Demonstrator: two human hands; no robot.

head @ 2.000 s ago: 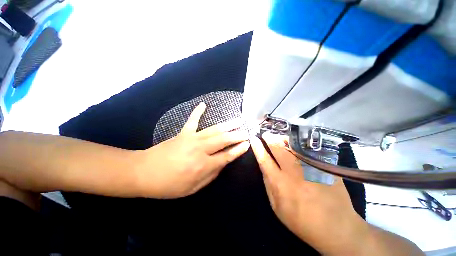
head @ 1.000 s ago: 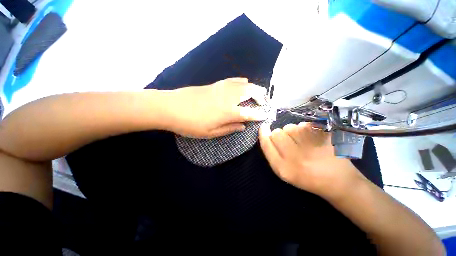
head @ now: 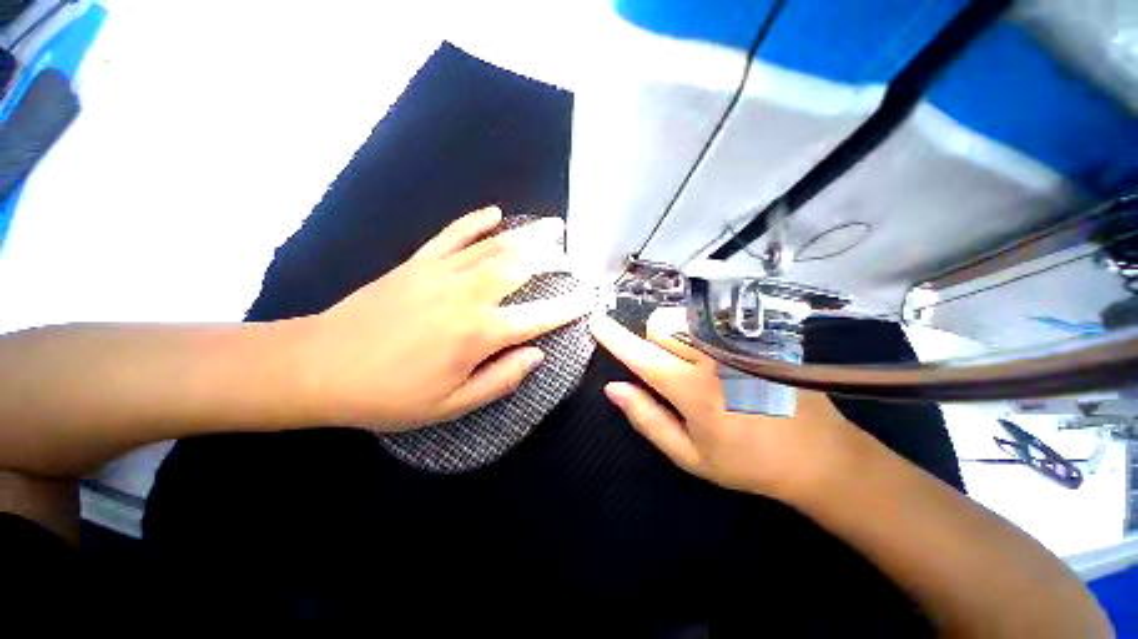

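Note:
A checked grey oval elbow patch (head: 468, 433) lies on the black ribbed knit panel (head: 424, 162). The patch's right edge is at the presser foot (head: 620, 292) of the white and blue sewing machine (head: 824, 137). My left hand (head: 456, 325) lies flat on the patch with its fingers spread, covering its middle. My right hand (head: 711, 406) rests on the panel just right of the patch, fingertips close to the presser foot; its back is partly behind the machine's parts. The needle itself is too blurred to tell.
Dark grey checked patches (head: 35, 131) lie on a blue-and-white surface at the far left. Thread snips (head: 1038, 453) lie on the white table at the right, with a dark thread beside them. The panel hangs over the front table edge (head: 110, 509) toward my lap.
The panel and patch have turned under the presser foot since the earliest frame. My left hand's fingers have spread over the patch since one second ago. My right hand stays by the foot.

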